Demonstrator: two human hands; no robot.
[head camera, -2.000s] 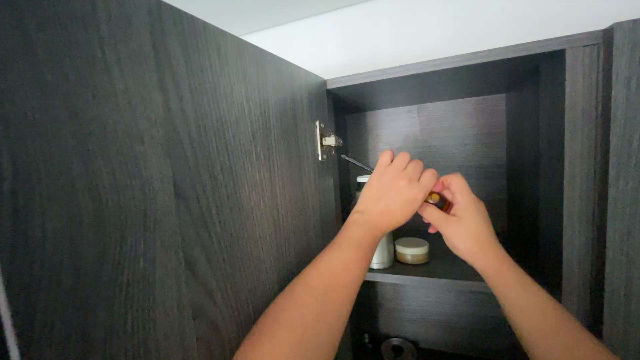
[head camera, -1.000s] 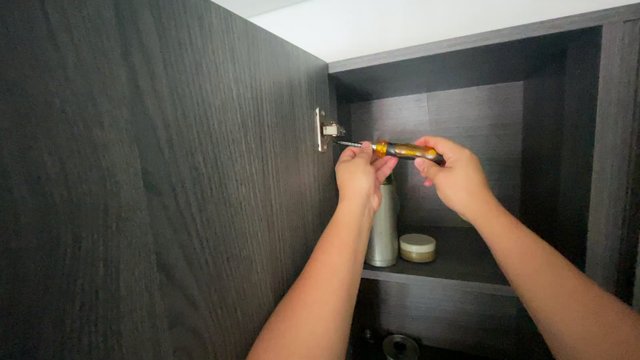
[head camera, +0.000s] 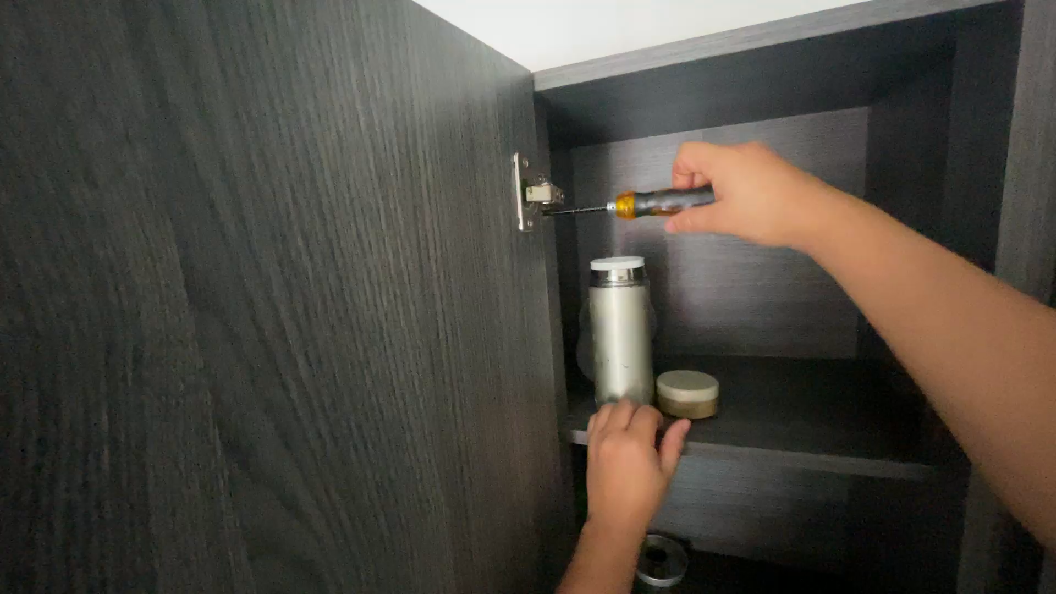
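Note:
My right hand (head camera: 734, 194) grips the dark and amber handle of a screwdriver (head camera: 660, 204), held nearly level. Its thin shaft points left, and the tip is just beside the lower part of a metal cabinet hinge (head camera: 540, 194) on the door's edge; whether it touches a screw cannot be told. My left hand (head camera: 625, 450) is at the front edge of the shelf, fingers in front of the base of a pale metal flask (head camera: 620, 338) with a white lid. Whether the fingers touch the flask is unclear. A small lidded jar (head camera: 688, 394) stands right of the flask.
The dark wood-grain cabinet door (head camera: 330, 313) stands open and fills the left side. The shelf's front edge (head camera: 792, 460) runs below the flask and jar. A round metal object (head camera: 662, 561) lies in the lower compartment. The cabinet's side panel (head camera: 1023, 157) rises at the right.
My left hand has left the screwdriver's shaft and moved down to the shelf edge by the flask. My right hand still holds the handle. The view has shifted closer to the hinge.

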